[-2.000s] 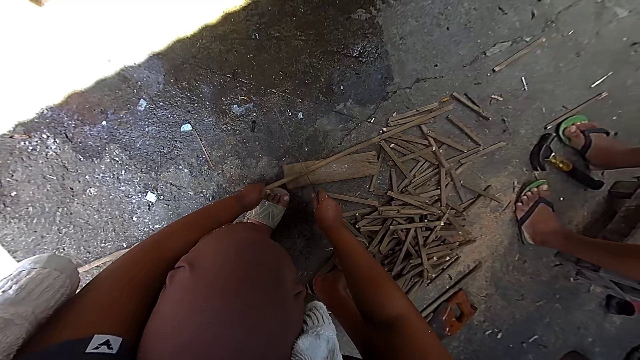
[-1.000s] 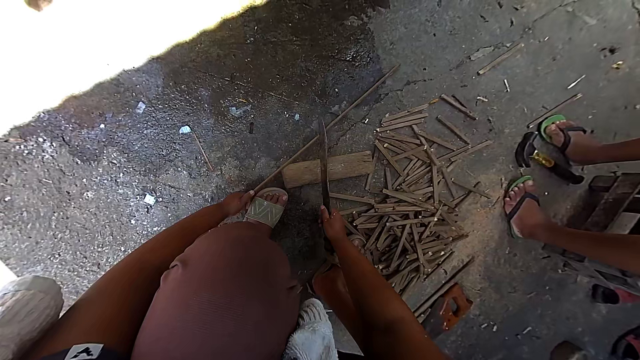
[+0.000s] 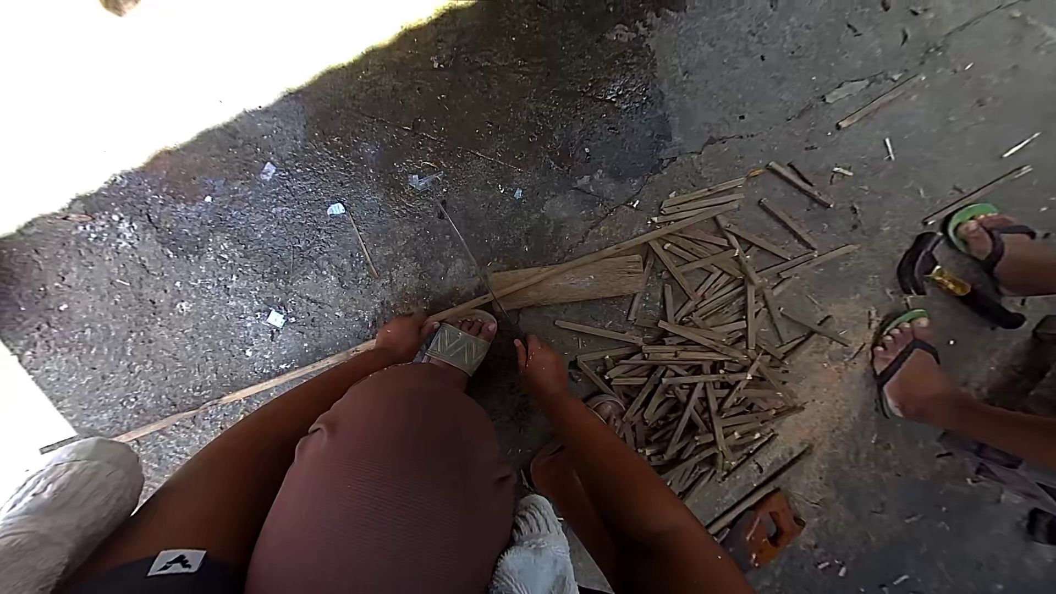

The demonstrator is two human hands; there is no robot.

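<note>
My left hand (image 3: pixel 402 337) is closed around a long thin wooden strip (image 3: pixel 610 250), which runs from the lower left across a flat wooden board (image 3: pixel 573 282) toward the pile. My right hand (image 3: pixel 540 365) grips a long-bladed knife, likely a machete; its dark blade (image 3: pixel 470 252) slants up and left across the strip, at the board's left end. The handle is mostly hidden in my fist. Right of the board lies a heap of short cut wooden sticks (image 3: pixel 709 346). My sandaled foot (image 3: pixel 462 342) is just below the board's left end.
Another person's feet in green-edged flip-flops (image 3: pixel 907 355) stand at the right, beside a black and yellow tool (image 3: pixel 949 280). A handsaw with an orange handle (image 3: pixel 771 528) lies at the lower right. Loose sticks (image 3: pixel 879 103) and bits of litter (image 3: pixel 336 209) are scattered on the concrete floor.
The blade, upright over the board one second ago, now tilts left across the strip. The strip's far end has swung down and right, from above the pile onto its upper edge.
</note>
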